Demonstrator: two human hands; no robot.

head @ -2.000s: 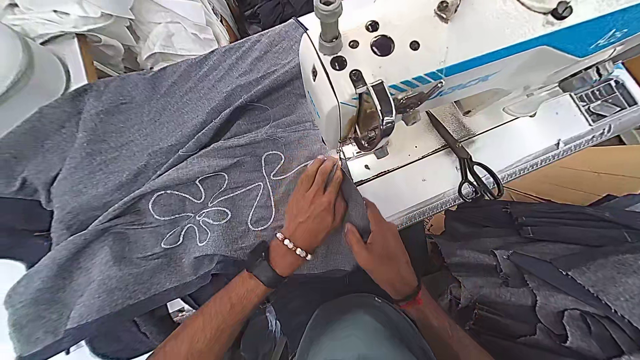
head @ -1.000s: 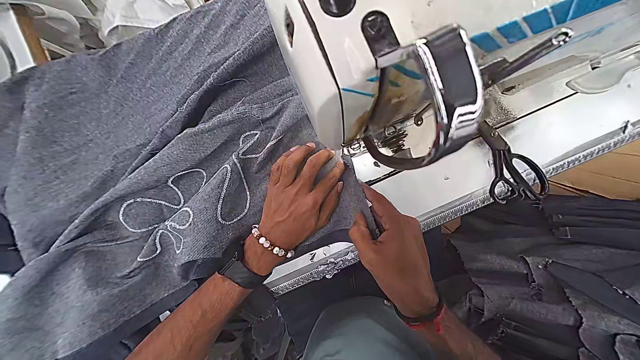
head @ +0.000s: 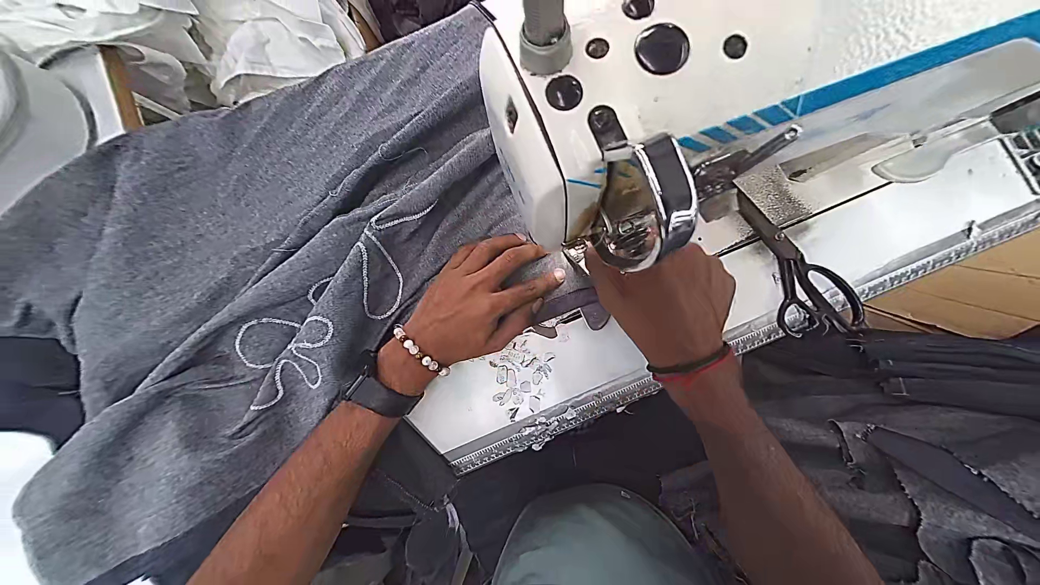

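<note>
Grey knit fabric (head: 219, 195) with white corded flower outlines lies under the head of a white and blue industrial sewing machine (head: 536, 154). My left hand (head: 471, 309), wearing a beaded bracelet and a dark watch, rests palm down on the fabric edge, fingers slightly apart, just left of the presser foot (head: 575, 250). My right hand (head: 666, 301), with black and red cords at the wrist, is beside the needle area on the right. Its fingertips are hidden behind the machine's metal guard (head: 674, 187), so what it grips cannot be seen.
Black-handled scissors (head: 800, 280) lie on the machine bed right of my right hand. Thread scraps (head: 520, 378) litter the white table near its front edge. Dark grey fabric pieces (head: 918, 455) are heaped at lower right. White cloth (head: 268, 41) is piled at upper left.
My right hand has moved forward, up to the needle area behind the guard. The fabric near my left hand has shifted, uncovering the table with thread scraps. The view has shifted too.
</note>
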